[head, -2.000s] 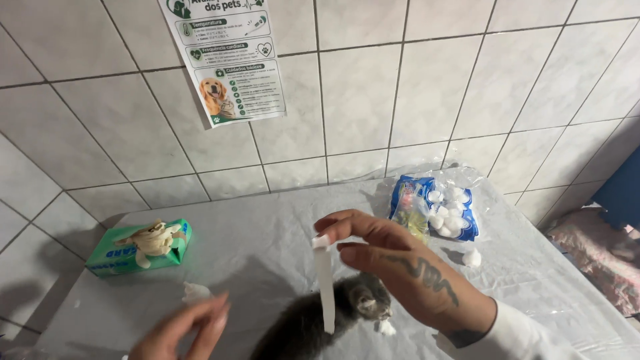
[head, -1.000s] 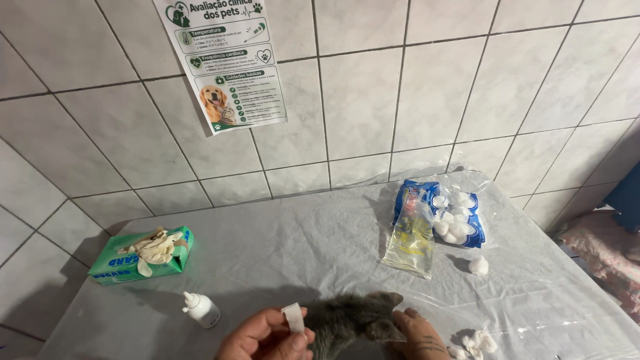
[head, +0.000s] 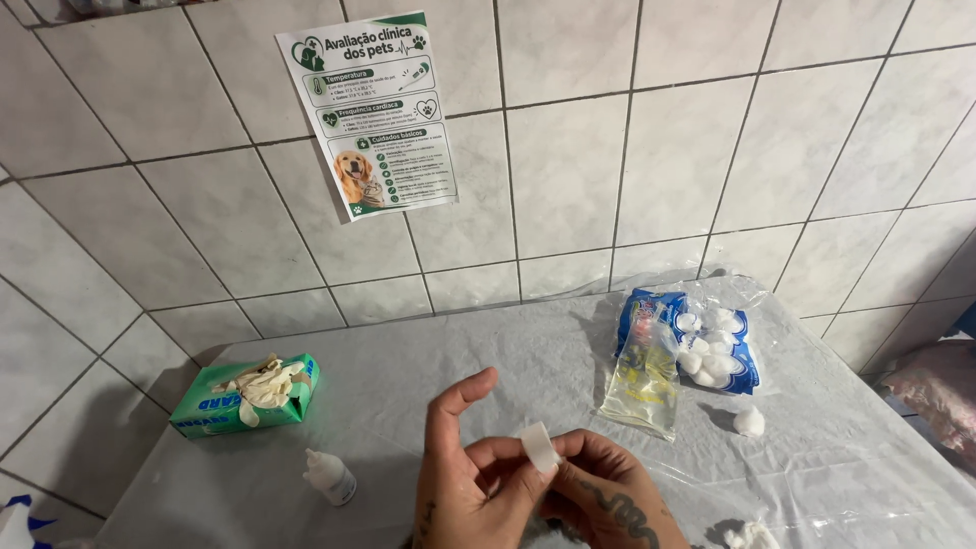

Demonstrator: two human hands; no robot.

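Between the fingertips of both hands is a short strip of white tape (head: 540, 447), bent into a curve. My left hand (head: 476, 473) pinches it between thumb and a finger, with the index finger raised. My right hand (head: 610, 488), tattooed on the back, grips the tape's other end. Grey fur of a small animal (head: 553, 526) shows beneath the hands; they hide most of it. A small white bottle (head: 331, 477) stands to the left of my left hand.
A green glove box (head: 244, 396) with pale gloves on top is at the left. At the right lie an open blue pack of cotton balls (head: 717, 347), a clear plastic bag (head: 642, 381) and loose cotton (head: 749, 421). A tiled wall (head: 564, 183) with a poster (head: 370, 114) stands behind.
My right hand has left the animal's head area and come to the tape beside my left hand. Two seconds ago it held a longer hanging strip.
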